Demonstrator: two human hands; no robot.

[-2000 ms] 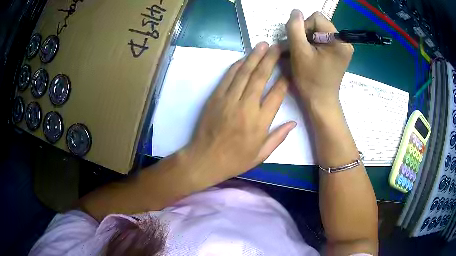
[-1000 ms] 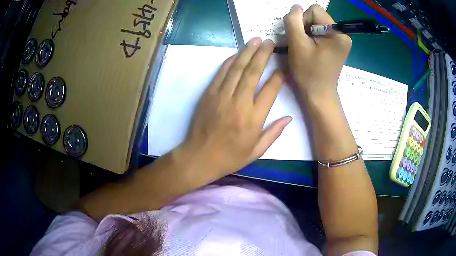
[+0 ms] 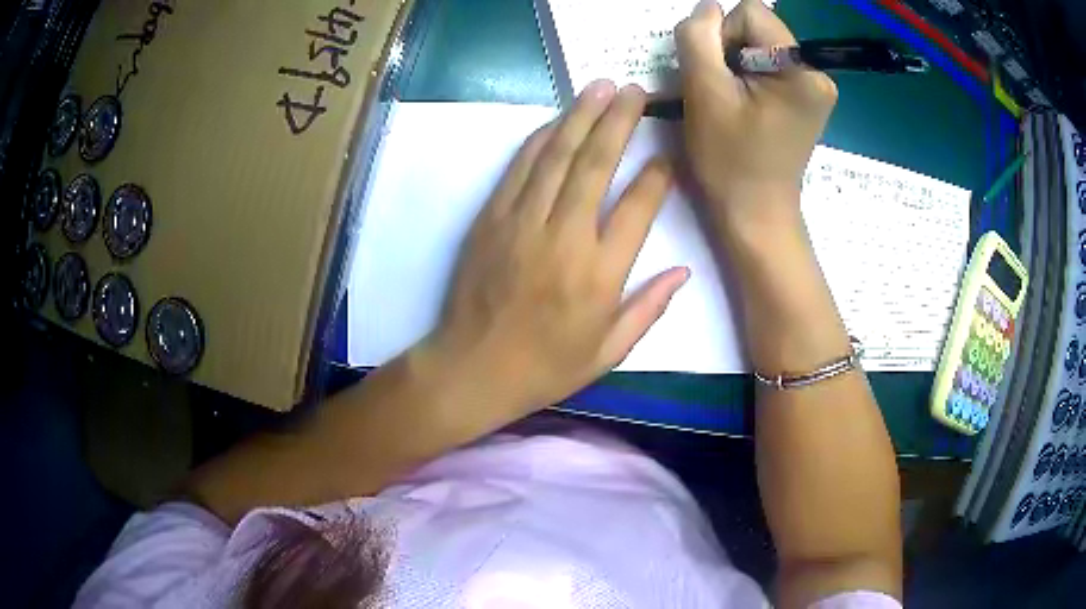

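Note:
My right hand (image 3: pixel 759 131) grips a black gel pen (image 3: pixel 852 56) over the note sheet (image 3: pixel 619 54) at the top, which has handwriting on it. The pen's tip is hidden by my fingers. My left hand (image 3: pixel 554 244) lies flat, fingers spread, on the blank part of the inspection record sheet (image 3: pixel 411 202), its fingertips at the note sheet's lower edge. The record sheet's printed part (image 3: pixel 893 262) shows right of my right forearm. My left hand holds nothing.
A brown cardboard carton (image 3: pixel 226 179) with black marker writing stands at the left, several round metallic discs (image 3: pixel 175 334) on it. A pale yellow calculator (image 3: pixel 979 333) lies at the right beside a foam tray stack (image 3: pixel 1048 464). Red, blue and yellow tape lines the green mat.
The whole view has shifted slightly, so the papers and carton sit a little higher and further left. My right hand and pen have changed angle slightly. My left hand stays flat on the sheet.

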